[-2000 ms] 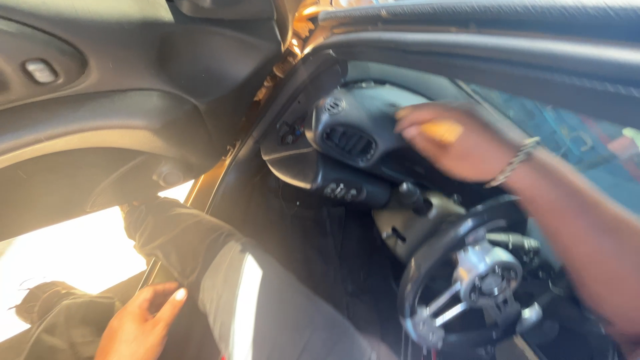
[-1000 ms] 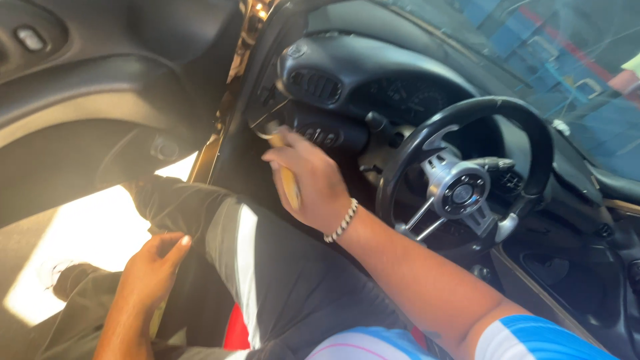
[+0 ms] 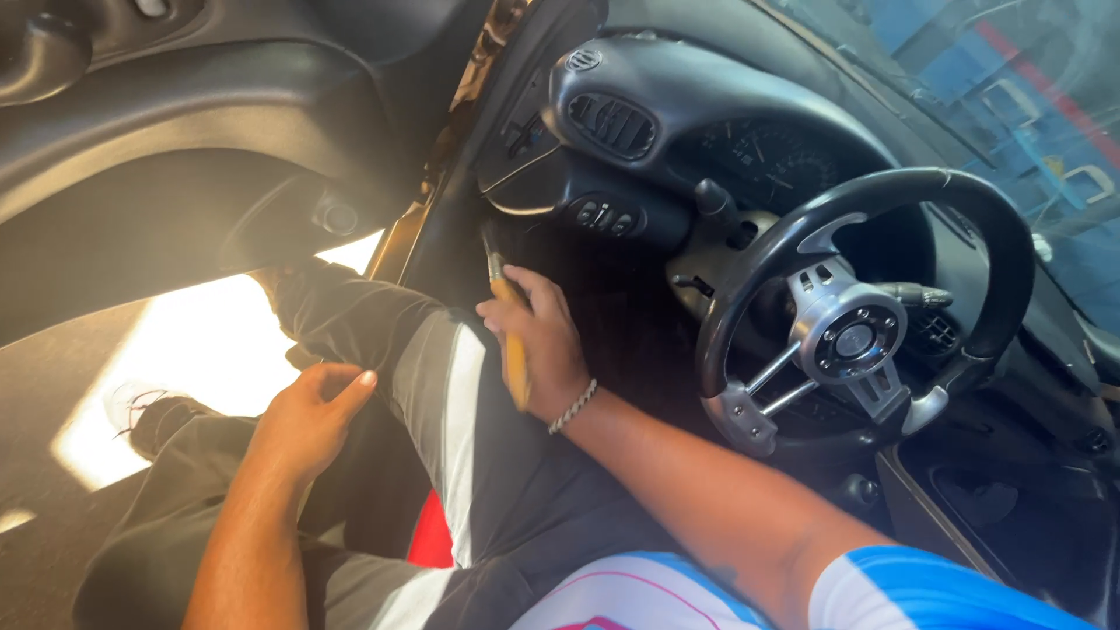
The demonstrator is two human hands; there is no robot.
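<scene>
My right hand [image 3: 544, 346] is closed around the yellow handle of a brush [image 3: 514, 350], its dark bristles pointing up toward the lower left end of the dashboard [image 3: 700, 74]. A braided bracelet is on that wrist. Just above the bristles is the dashboard's edge trim, with a switch panel [image 3: 605, 217] and an air vent [image 3: 612, 125] beside it. My left hand [image 3: 319, 416] rests over my leg at the left, thumb apart from the fingers, with nothing seen in it. The steering wheel [image 3: 1006, 262], black with silver spokes, stands to the right of my right hand.
The car door [image 3: 201, 131] stands open along the left, with sunlit ground [image 3: 210, 350] below it. My legs in dark trousers with light stripes fill the lower middle. Stalks flank the steering column, and the windshield [image 3: 945, 79] is at the upper right.
My right hand has come down from the top of the dashboard, past the switch panel, to below the dashboard's left end, still holding the brush. The view has shifted. My left hand stays near my leg.
</scene>
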